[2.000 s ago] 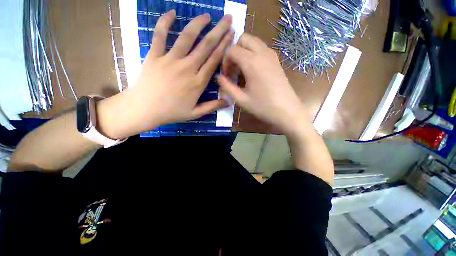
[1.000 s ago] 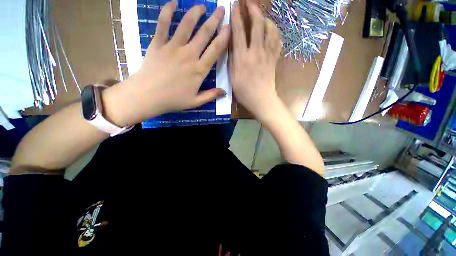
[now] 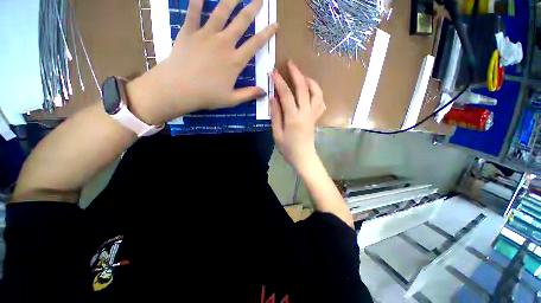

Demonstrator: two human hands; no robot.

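Note:
Blue solar cell pieces point(image 3: 222, 118) with silvery lines lie on the brown tabletop in front of me. A white strip point(image 3: 265, 65) lies along their right edge, another white strip point(image 3: 161, 35) along their left. My left hand point(image 3: 216, 56) lies flat with fingers spread over the cells, fingertips by the right strip; it hides much of the cells. My right hand point(image 3: 296, 109) is at the lower right edge of the right strip, fingertips touching or just beside it. I cannot tell whether its fingers hold anything.
A silver ribbon pile point(image 3: 347, 26) lies right, long ribbons point(image 3: 54, 59) left beside a white sheet point(image 3: 21, 53). Spare white strips point(image 3: 372, 77) lie right. A black cable point(image 3: 409, 127) runs near the front edge. A red container point(image 3: 468, 117) and yellow-handled tool point(image 3: 493, 71) are far right.
My right hand has moved down along the right white strip toward the front edge. My left hand stays spread on the cells. The view has shifted slightly.

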